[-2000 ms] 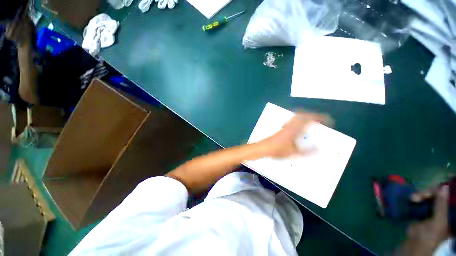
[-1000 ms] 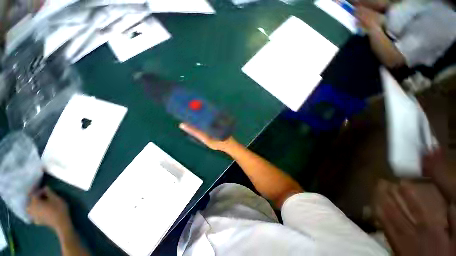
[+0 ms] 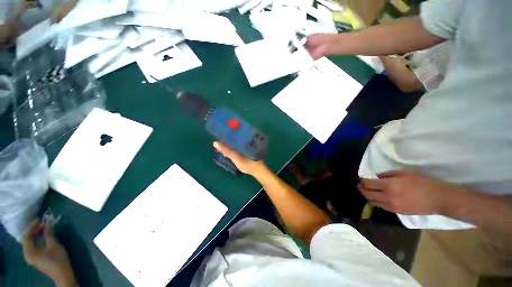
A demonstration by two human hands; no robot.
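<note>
My right hand [image 3: 238, 160] grips the dark blue cordless drill driver [image 3: 236, 129], above the table, its thin bit pointing to the upper left. My left hand [image 3: 44, 252] is at the lower left with fingers bent, beside a tiny pile of small screws [image 3: 50, 217]; whether it holds a screw cannot be told. The flat white panel [image 3: 163, 227] lies nearest me, with tiny holes and neither hand on it. A white panel with a dark cut-out [image 3: 84, 168] lies beyond it to the left.
A clear plastic bag [image 3: 22, 179] and clear plastic sheet or tray [image 3: 62, 101] lie left. Stacked white panels [image 3: 123, 28] fill the far side. A person [image 3: 443, 117] stands close at right, one hand on a white panel [image 3: 269, 59]. More white panels [image 3: 317, 101] lie near the table edge.
The view has swung right. My left hand has left the near panel for the screw pile. The drill, earlier at the right edge, is now mid-view. A person has stepped in at right.
</note>
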